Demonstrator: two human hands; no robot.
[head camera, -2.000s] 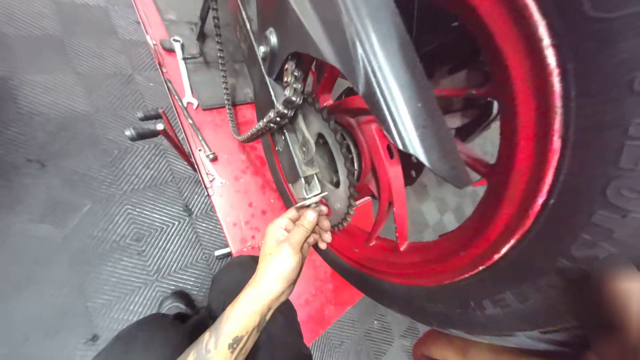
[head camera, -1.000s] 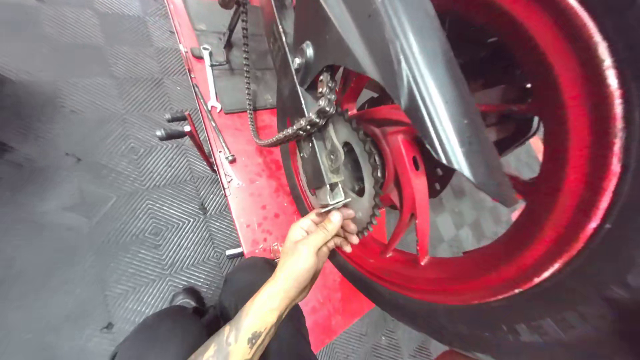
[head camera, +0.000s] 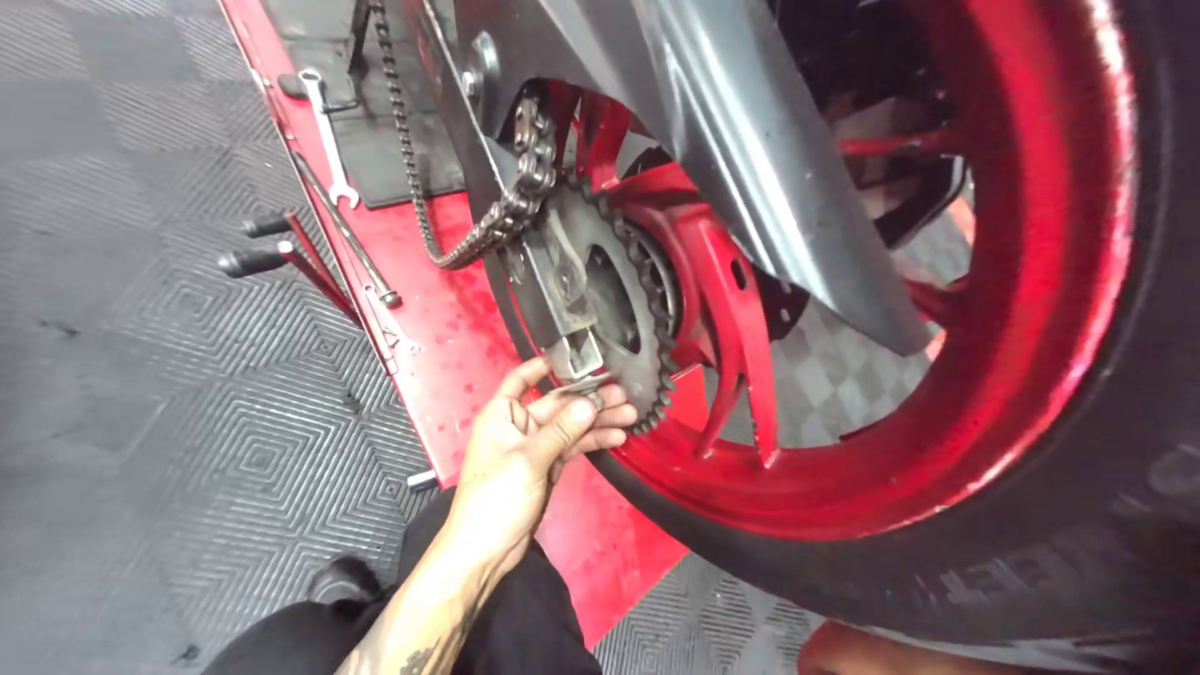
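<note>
My left hand (head camera: 539, 427) pinches a small metal plate (head camera: 583, 382) between thumb and fingers. The plate lies against or just below the open, box-shaped end of the swingarm (head camera: 583, 354). Beside it is the toothed rear sprocket (head camera: 647, 352) of a motorcycle wheel with a red rim (head camera: 825, 497). A drive chain (head camera: 502, 220) bunches near the sprocket's upper left and hangs in a loop. At the bottom right edge shows a bit of skin, seemingly my right hand (head camera: 891, 652), by the tyre (head camera: 937, 586); its fingers are hidden.
A combination wrench (head camera: 328, 141) and a long metal rod or tool (head camera: 352, 234) lie on the red platform (head camera: 450, 347). Two black-gripped handles (head camera: 253, 261) jut out from its left side. A grey chain guard or swingarm cover (head camera: 750, 131) overhangs the wheel. Patterned black matting (head camera: 234, 450) covers the floor.
My left hand stays at the swingarm end with the plate. The skin at the bottom right, seen two seconds ago with a blurred shape by the tyre, now shows less.
</note>
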